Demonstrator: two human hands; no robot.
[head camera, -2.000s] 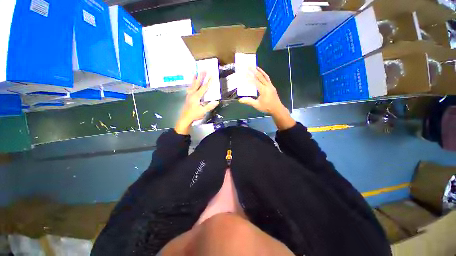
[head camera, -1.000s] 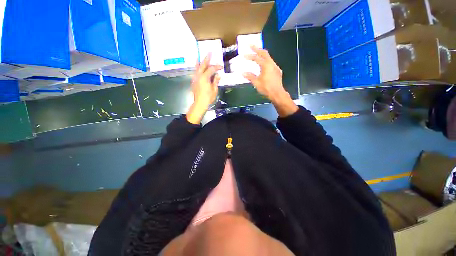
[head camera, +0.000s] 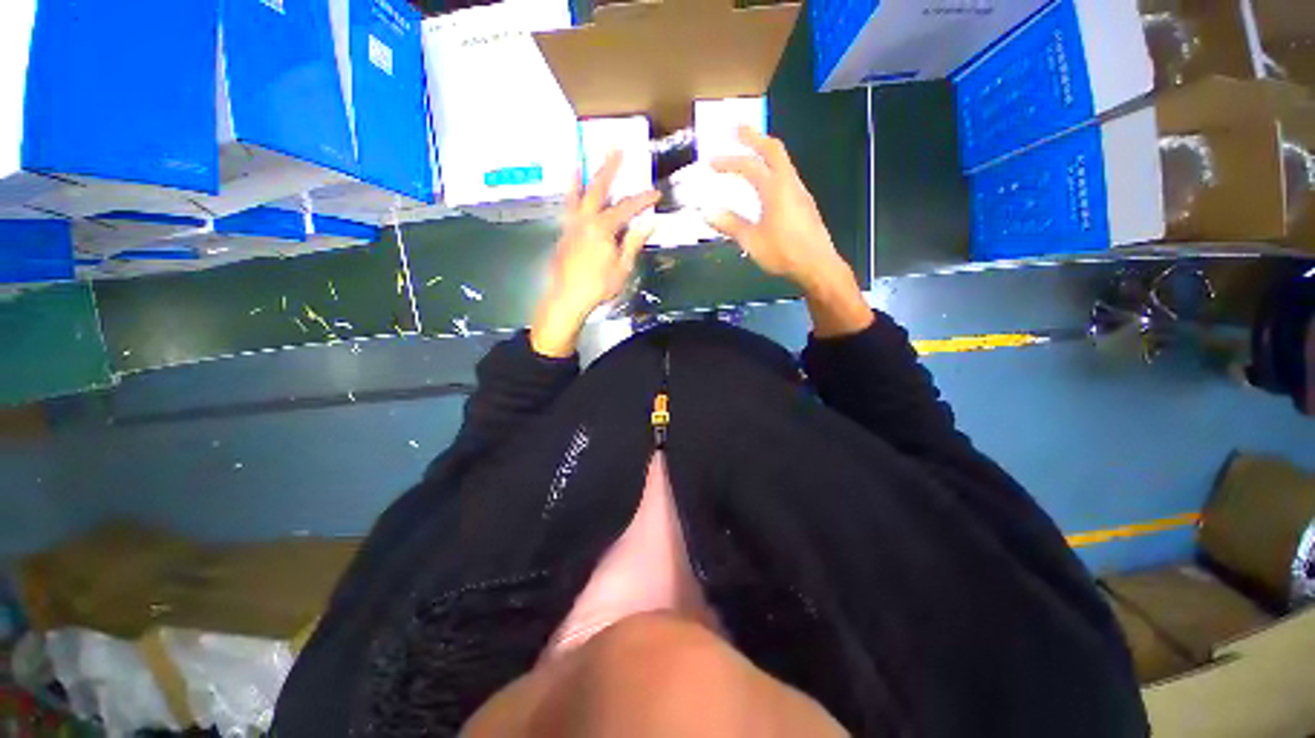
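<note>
An open retail carton (head camera: 663, 65) stands in front of me, its brown-inside lid raised at the back. Its white left side flap (head camera: 616, 140) and right side flap (head camera: 733, 116) show beside a dark gap with shiny wrapping (head camera: 672, 143). My left hand (head camera: 589, 257) has its fingers on the left flap and its thumb side near the front edge. My right hand (head camera: 783, 214) has its fingers over the right flap and a white part at the opening's front. Fingers hide some of the front edge; whether that white part is a flap or content is unclear.
Closed blue and white cartons (head camera: 286, 87) stand at left, one white-faced (head camera: 498, 108) close beside the work. Open cartons (head camera: 1060, 188) with shiny wrapped contents stand at right. Scraps (head camera: 310, 314) lie on the green bench (head camera: 217, 310). A dark sleeve shows at the right edge.
My hands have moved from the carton's sides to its flaps and front opening. The carton appears higher in view, and the white part at its front shows more. Little differs from one second ago.
</note>
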